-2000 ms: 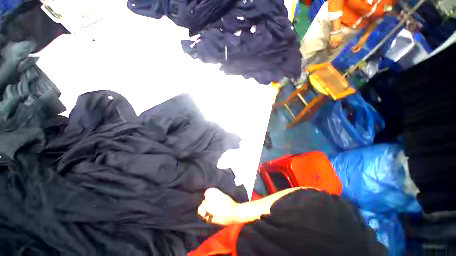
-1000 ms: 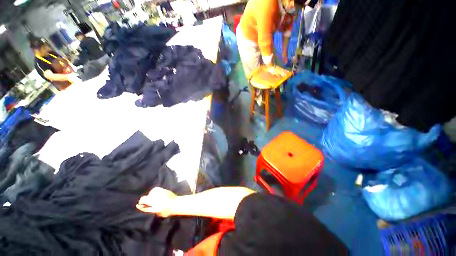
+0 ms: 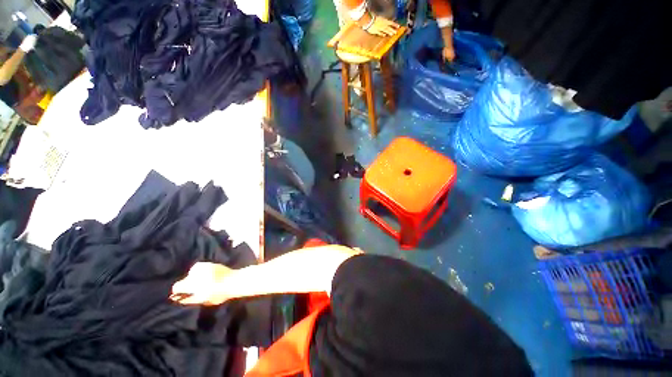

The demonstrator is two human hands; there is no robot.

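A heap of dark garments [image 3: 110,272] lies at the lower left, over the near end of the white table [image 3: 184,151]. My right hand [image 3: 200,285] rests at the right side of this heap with its fingers curled. A small dark spot shows at its fingertips; whether it grips cloth or a tool cannot be told. My bare forearm reaches in from a black sleeve. A red-orange apron [image 3: 287,350] shows at the bottom. My left hand is not in view.
A navy garment heap [image 3: 184,59] lies farther up the table. To the right stand a red stool [image 3: 407,173], a wooden stool [image 3: 368,44], blue plastic bags [image 3: 516,125] and a blue crate [image 3: 604,302]. One person's hands are by the wooden stool; another person is at upper left.
The view has swung right and down, so the floor, stools and crate show more. The person in orange has a hand lowered into a blue bag. My right hand stays curled at the dark heap.
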